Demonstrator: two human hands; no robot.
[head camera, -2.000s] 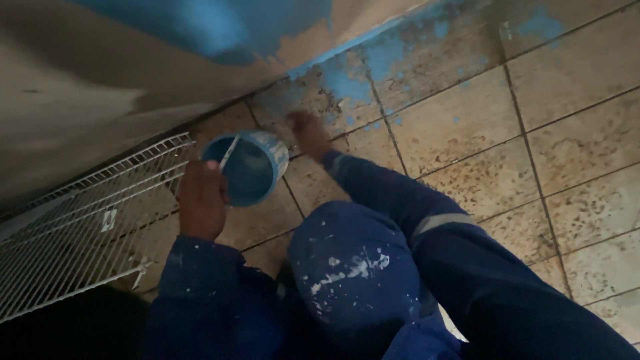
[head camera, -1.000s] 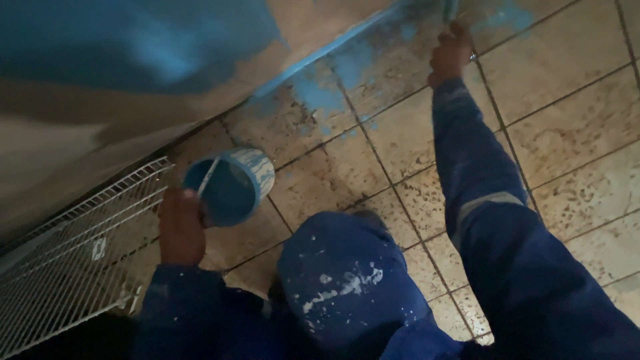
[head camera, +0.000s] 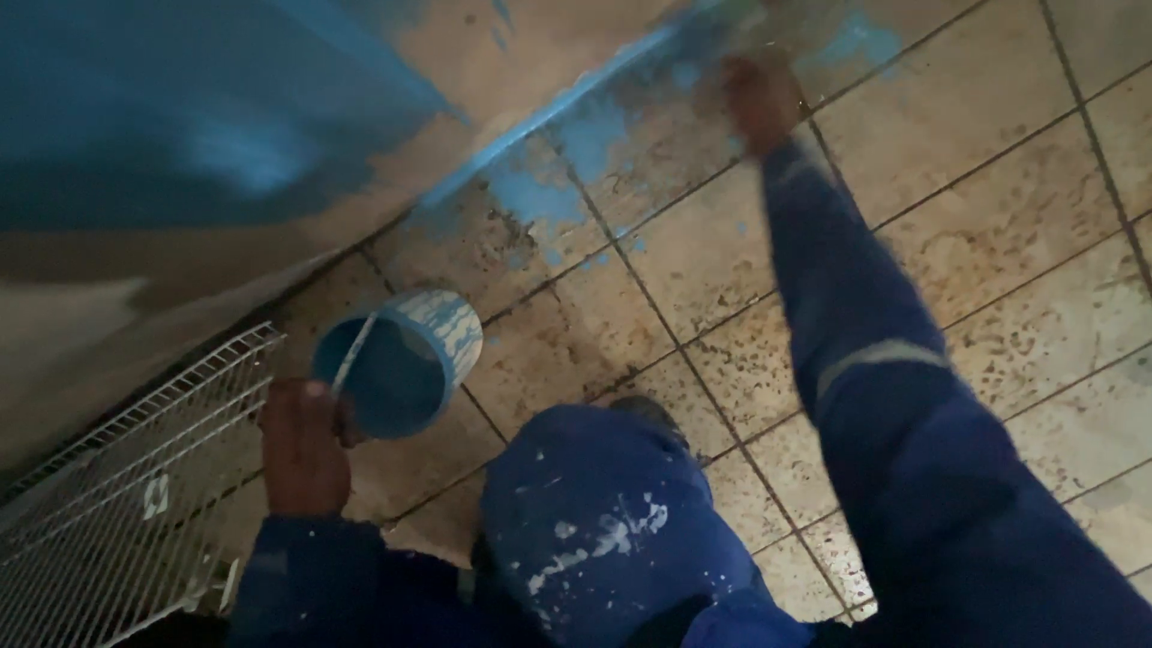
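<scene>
My left hand (head camera: 306, 445) grips the rim of a paint-streaked plastic bucket (head camera: 463, 328), which is tilted with its mouth toward me. Blue paint coats the inside, and a pale thin handle (head camera: 354, 353) crosses the opening. My right hand (head camera: 763, 103) is blurred, stretched out near the foot of the wall at the top. In this frame it cannot be told whether its fingers hold anything. Wet blue paint (head camera: 540, 193) lies in patches on the floor tiles along the wall's lower edge.
A wall (head camera: 342, 198) partly painted blue runs along the upper left. A white wire rack (head camera: 135, 477) stands by it at the lower left. Stained floor tiles (head camera: 990, 243) stretch to the right. My paint-spattered knee (head camera: 612, 513) and a dark shoe (head camera: 650, 416) are below.
My right hand has moved from beside the bucket out to the right along the wall's foot. One second ago it seemed to hold a brush-like tool. My left hand stays at the bucket.
</scene>
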